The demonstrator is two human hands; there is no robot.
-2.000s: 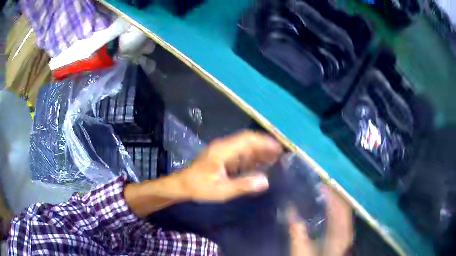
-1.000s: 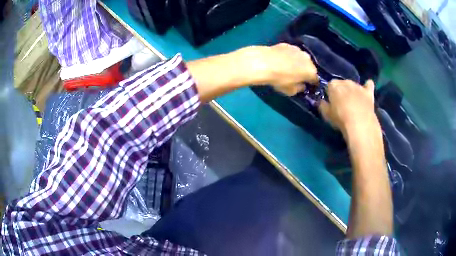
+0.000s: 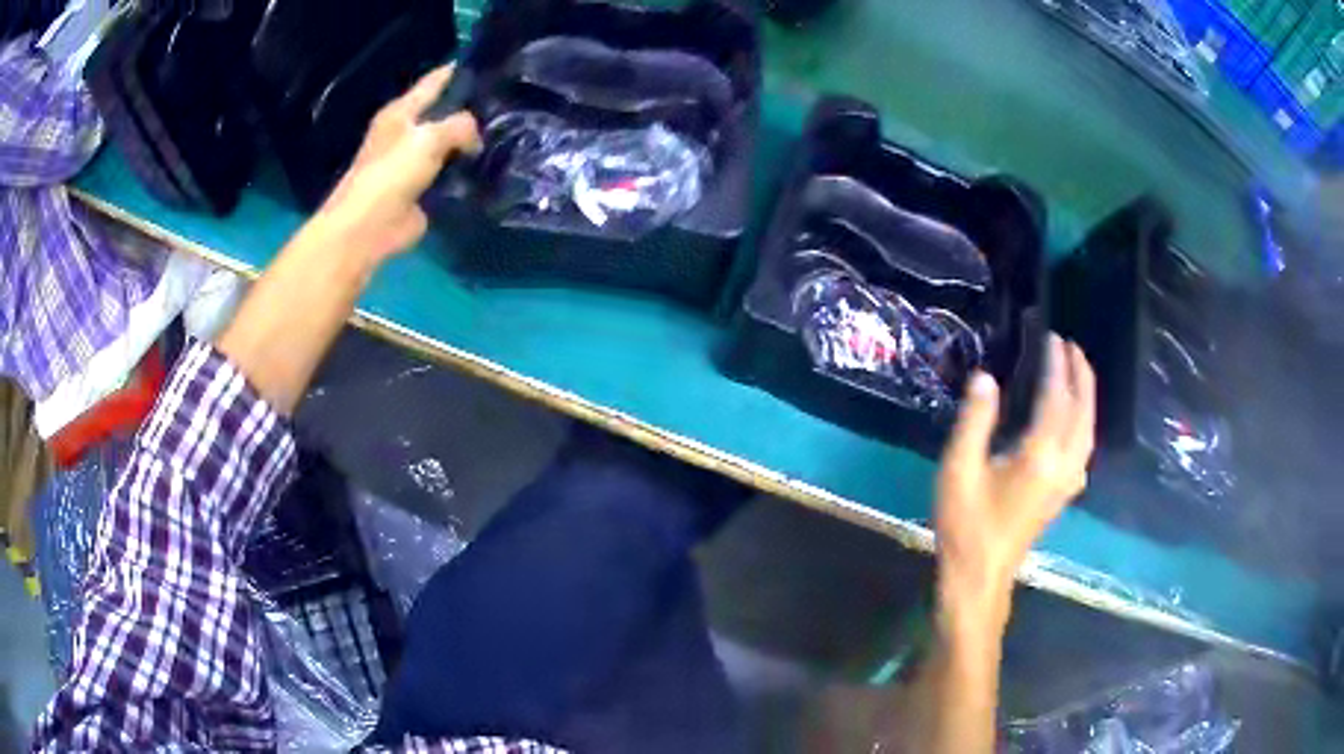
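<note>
A glossy black tray (image 3: 604,251) lies on the green bench at upper centre, with a crinkly clear bagged part (image 3: 627,177) in its lower hollow. A second black tray (image 3: 899,221) sits to its right, also with a bagged part (image 3: 870,336) inside. My left hand (image 3: 391,170) is at the first tray's left edge, fingertips against or very near it. My right hand (image 3: 1022,464) is at the second tray's lower right corner, thumb and fingers apart. Neither hand visibly grips a tray; exact contact is unclear.
More black trays (image 3: 347,81) stand at upper left. Another tray (image 3: 1106,317) with a bagged part is at right, blurred. The bench's pale edge (image 3: 634,430) crosses below. A person's purple plaid sleeve (image 3: 52,265) is at far left. Film-wrapped black trays (image 3: 332,633) lie below the bench.
My hands have left the tray hollow where they were together and moved far apart, to the outer sides of two trays. A bagged part now shows in each. The view has turned.
</note>
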